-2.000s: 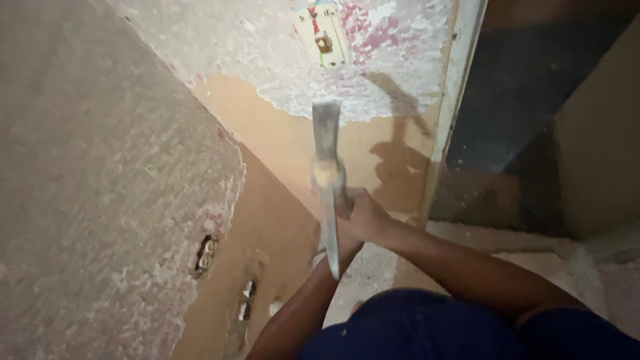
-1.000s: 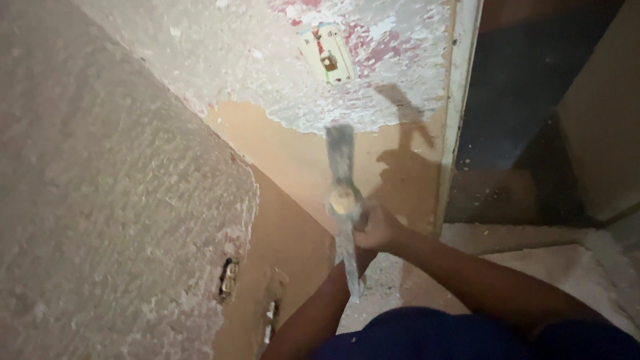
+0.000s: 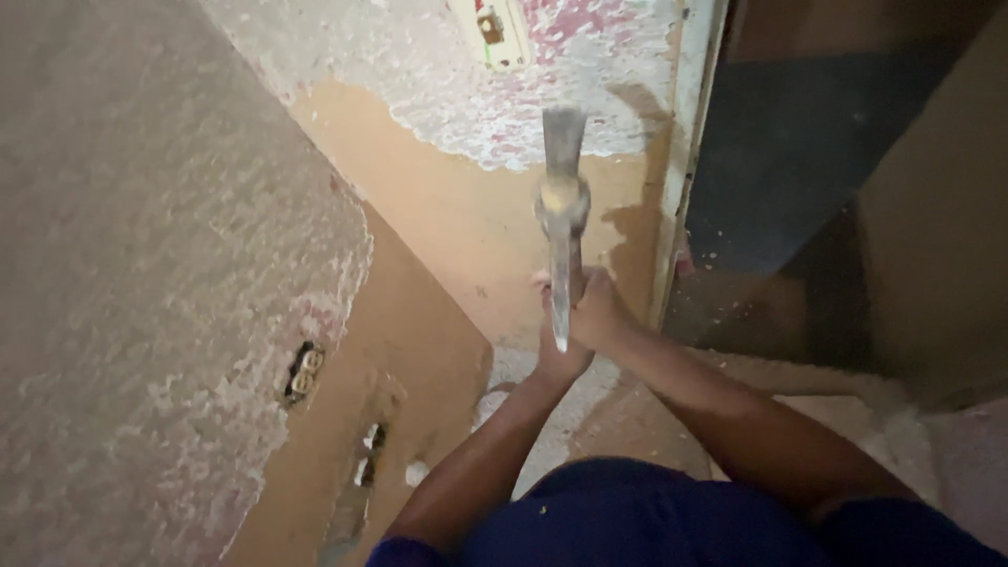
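Note:
Both of my hands grip the handle of a pickaxe (image 3: 561, 201), its head raised in front of the wall. The broad flat blade points up toward the wall, and the narrow pointed end comes down toward me, partly covering the hands. My right hand (image 3: 605, 311) is closed on the handle just right of the pointed end. My left hand (image 3: 561, 339) is close beside it, partly hidden by the tool. Behind the pick, rough white and pink plaster (image 3: 504, 118) borders a smooth tan wall area (image 3: 472, 228).
An electrical box (image 3: 492, 30) is set in the far wall; a damaged outlet (image 3: 305, 372) and a broken hole (image 3: 370, 455) are in the left wall. A door frame (image 3: 683, 173) edges a dark opening at right. Dusty debris lies on the floor (image 3: 606, 417).
The view has shifted a little between frames. Both hands still hold the pickaxe, and its shadow on the wall has moved right, close to the door frame.

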